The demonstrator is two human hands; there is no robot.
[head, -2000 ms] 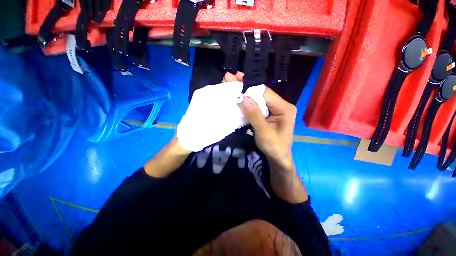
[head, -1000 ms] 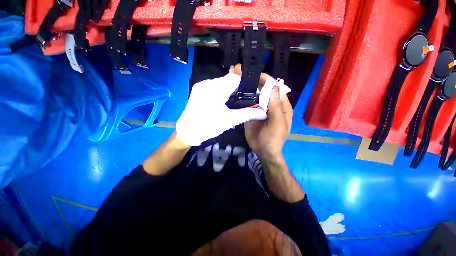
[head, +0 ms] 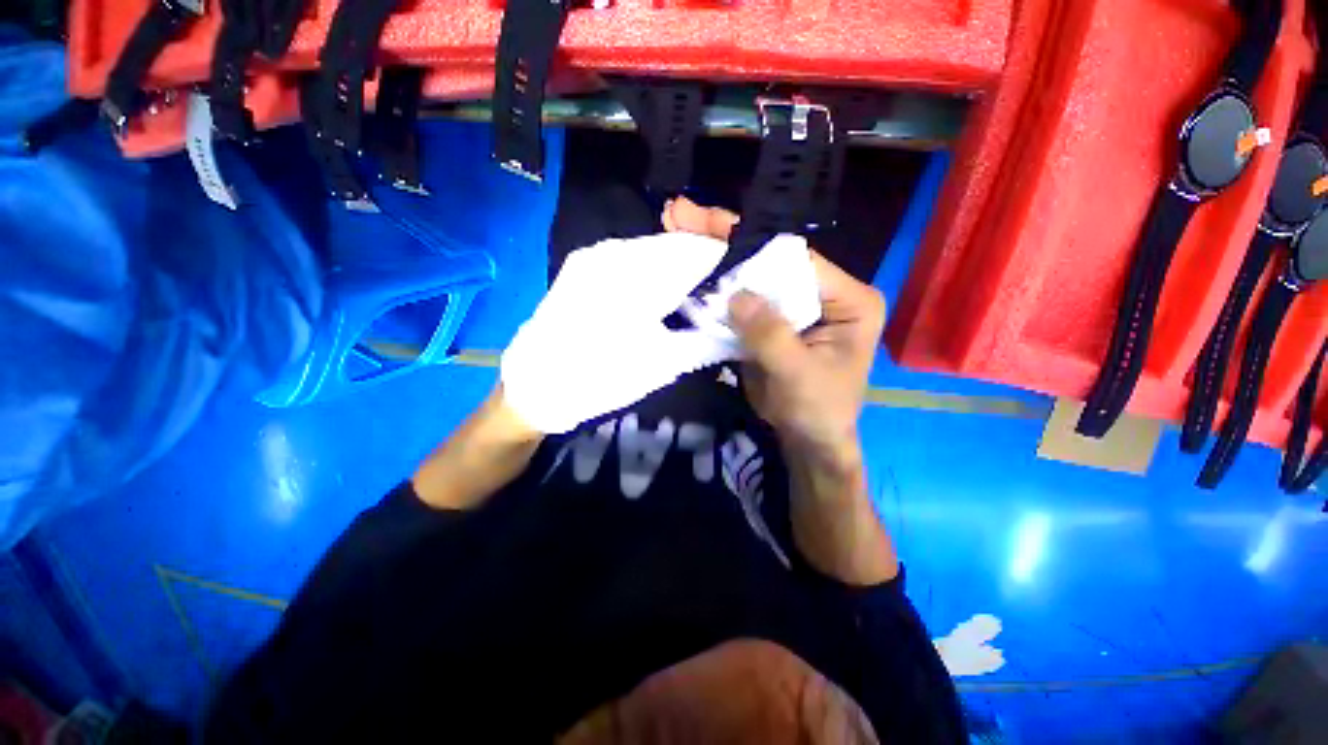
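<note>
My left hand point(head: 600, 328), in a white glove with bare fingertips showing beyond it, holds a black-strapped watch point(head: 787, 182). The strap stands up away from me, with a shiny buckle at its far end. My right hand point(head: 810, 357) is bare and presses a white cloth point(head: 784, 280) onto the watch between the hands. The cloth and fingers hide most of the watch case.
A red tray point(head: 787, 47) across the top has several black straps and one light strap point(head: 208, 152) hanging over its edge. A red tray point(head: 1005, 313) at right holds several watches point(head: 1219, 146). A blue stool point(head: 393, 313) and a person's blue sleeve point(head: 160, 277) are at left.
The right hand with the cloth has come back over the watch case, which showed one second ago. The strap's buckle end has moved right and slightly down.
</note>
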